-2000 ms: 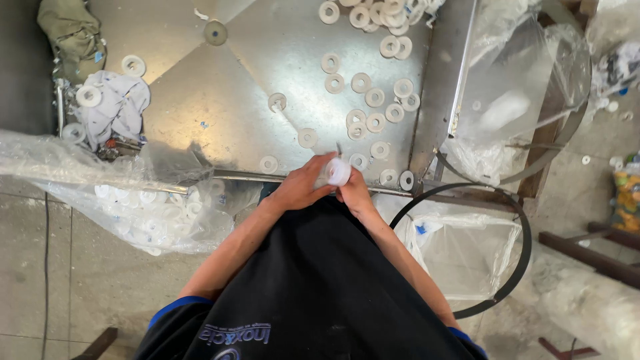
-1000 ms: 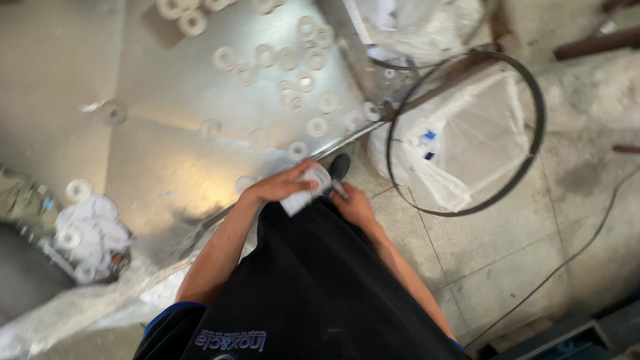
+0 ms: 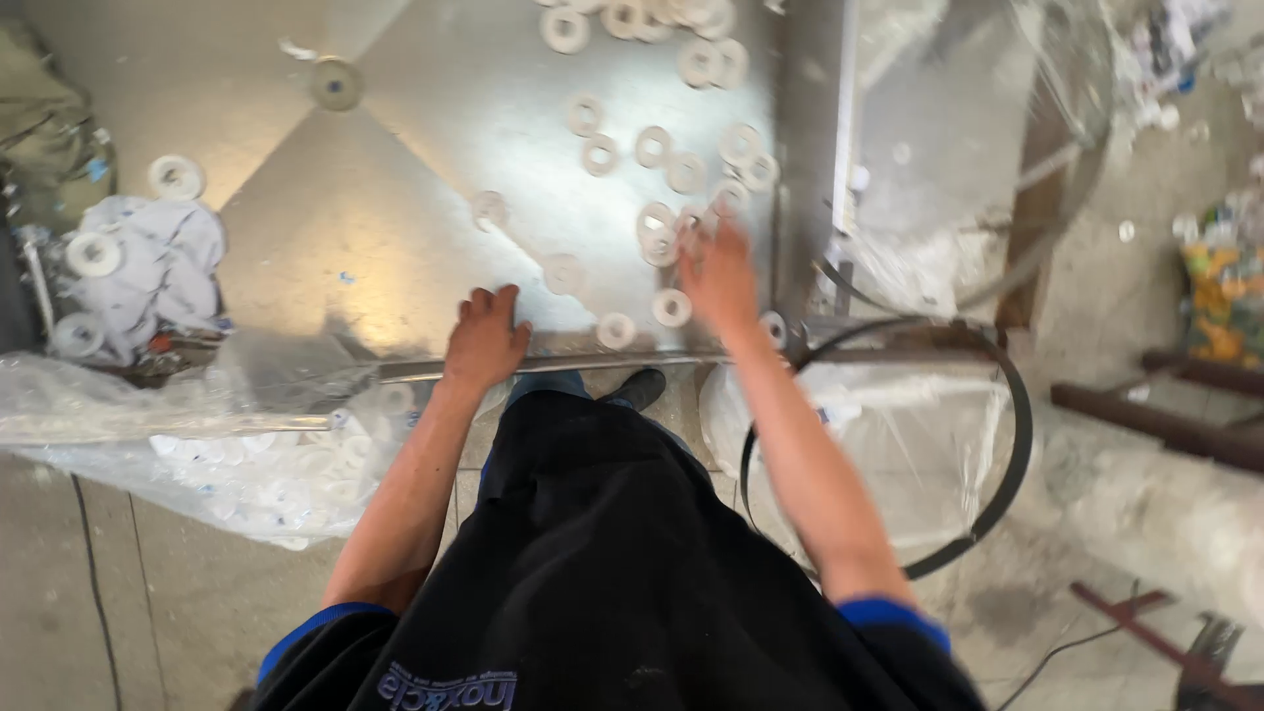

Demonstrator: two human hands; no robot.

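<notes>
My left hand [image 3: 489, 336] rests over the front edge of a metal table [image 3: 425, 267], fingers apart, nothing visible in it. Farther right, my right hand [image 3: 719, 267] reaches over the table among flat white plastic rings; it is blurred, and whether its fingers grip a ring cannot be told. One ring [image 3: 671, 307] lies just left of that hand, and another ring [image 3: 615, 331] is near the front edge. More rings lie scattered beyond, with a pile [image 3: 652, 15] at the far side.
White cloth [image 3: 158, 257] with rings on it lies at the left. A clear plastic bag of white pieces [image 3: 286, 474] hangs below the front edge. Right of me, a black hoop [image 3: 1017, 444] surrounds an open plastic bag [image 3: 908, 454]. Dark metal frames [image 3: 1155, 425] stand farther right.
My hands were together at my waist holding a white object; now they are apart over the table and that object is no longer in them. The view has swung right and back.
</notes>
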